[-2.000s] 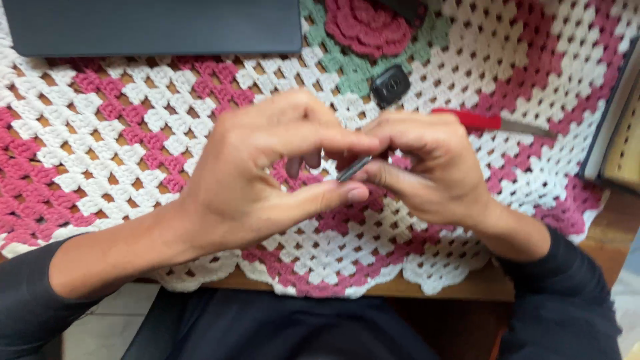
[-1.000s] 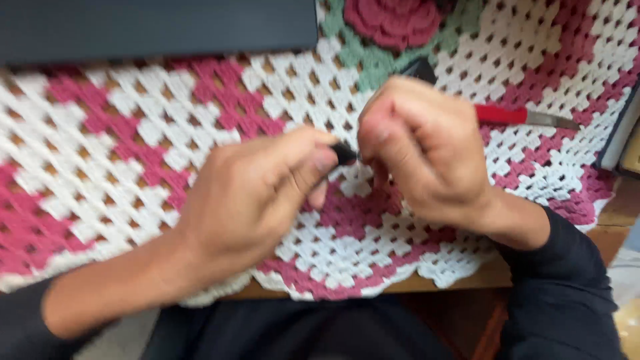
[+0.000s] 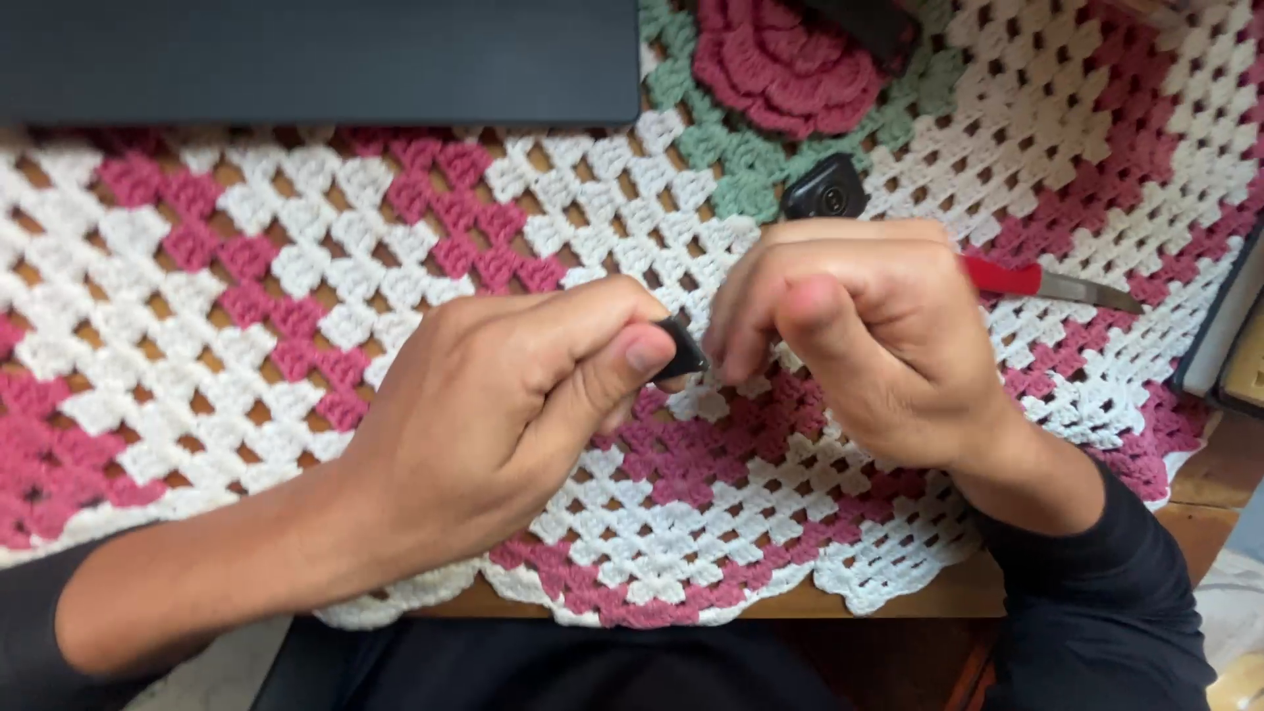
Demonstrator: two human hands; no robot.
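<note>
Between the thumb and fingers of my left hand is a small black plastic piece, mostly covered by the fingers. My right hand is just right of it with its fingers curled, the fingertips close to the piece; whether they touch it or hold something is hidden. Beyond the right hand lies a small black device that looks like a key fob part, with a round mark on it. To the right, a knife with a red handle rests on the crocheted tablecloth, its blade pointing right.
A dark flat panel lies at the back left. A crocheted pink flower is at the back, with a dark object on it. Book-like objects stand at the right edge. The table's wooden front edge shows below the cloth.
The black device behind my right hand, largely covered one second ago, shows again. My left hand keeps its hold on the black piece. The view has shifted slightly.
</note>
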